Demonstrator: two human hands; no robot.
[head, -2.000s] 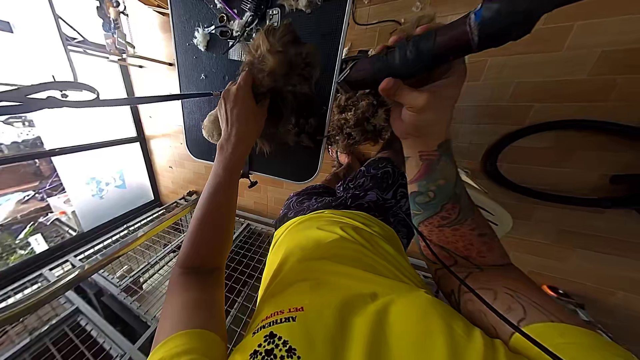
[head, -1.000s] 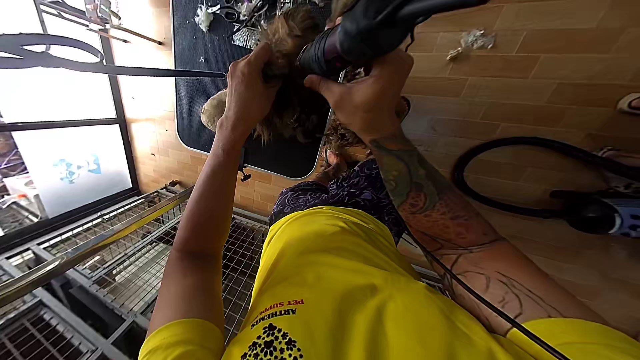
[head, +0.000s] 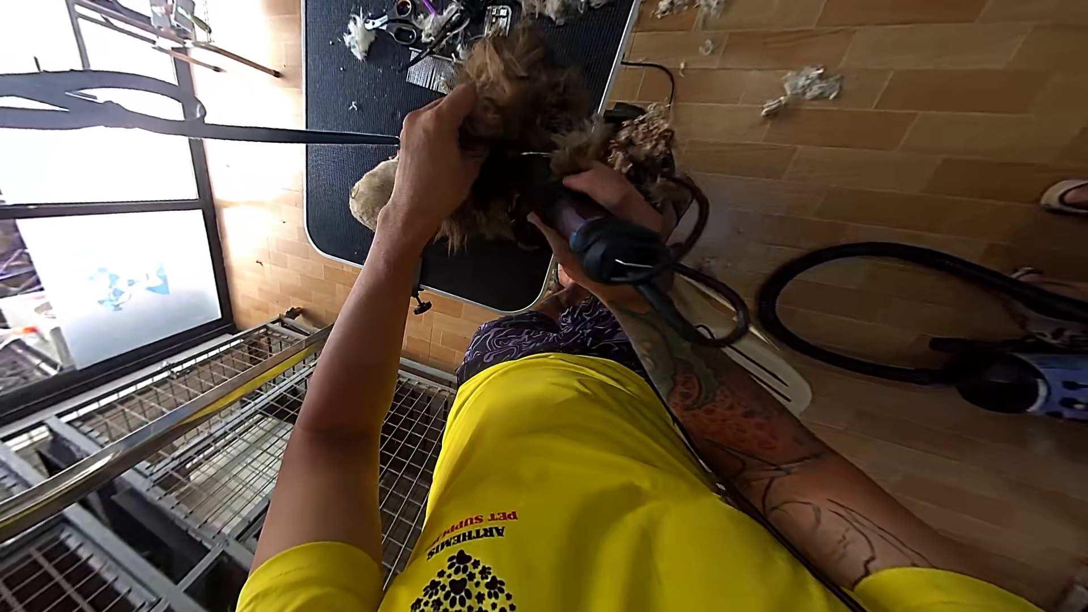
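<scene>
A shaggy brown dog (head: 518, 93) stands or sits on the black ribbed grooming table (head: 340, 204); its pose is hard to tell. My left hand (head: 433, 161) grips its fur at the dog's left-hand side in view, beside a pale rounded furry part (head: 372, 194). My right hand (head: 608, 208) is closed around a dark corded electric clipper (head: 616, 242), whose head is hidden in the fur below the dog's brown coat. The clipper's cord loops down over my tattooed forearm. A dark strap (head: 297, 136) runs in from the left and ends by my left wrist.
Scissors (head: 399, 25), a comb (head: 429, 74) and hair tufts lie at the table's far end. Wire cages (head: 212, 408) with a metal rail stand at lower left. On the tiled floor at right are a black hose (head: 769, 289), a blue machine (head: 1054, 387) and loose hair (head: 803, 87).
My right hand and the clipper have come down from above right of the dog to its lower side, and the clipper has turned. My left hand stays on the fur.
</scene>
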